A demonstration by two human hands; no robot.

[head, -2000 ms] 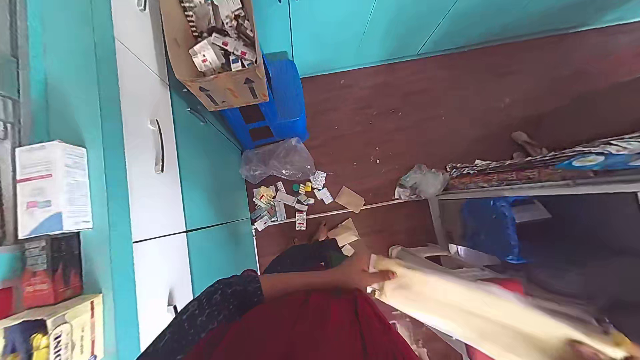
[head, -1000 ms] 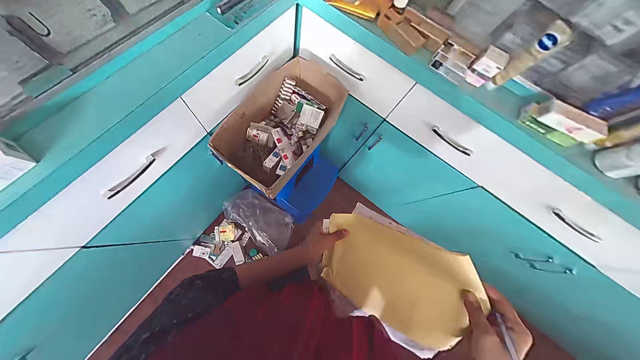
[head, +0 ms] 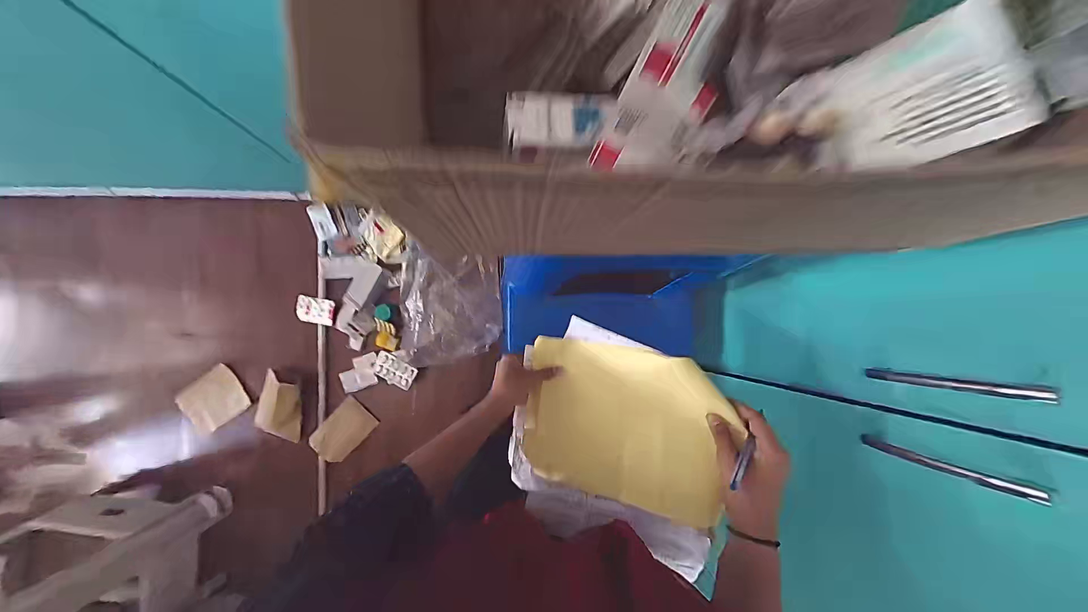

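Observation:
My left hand (head: 520, 380) grips the left edge of a yellow paper sheet or folder (head: 625, 425), thumb on top. Under the yellow sheet lie white papers (head: 595, 512), which stick out at its top and bottom. The right edge of the stack is in my right hand (head: 752, 455), which also holds a pen (head: 743, 460) between its fingers. A dark band circles my right wrist. The papers are held low in front of my body, just below a blue plastic stool or stand (head: 595, 319).
A cardboard box (head: 595, 204) of medicine packs fills the top. Blister packs (head: 395, 371), small cartons and a clear plastic bag (head: 450, 306) lie on the floor, with brown paper envelopes (head: 342, 429) nearby. Teal cabinets (head: 935, 323) with metal handles stand right; a pale plastic chair (head: 127, 535) is lower left.
The view has swung a lot, and the cardboard box now looms close at the top. Both hands still hold the yellow sheet and papers, as one second ago.

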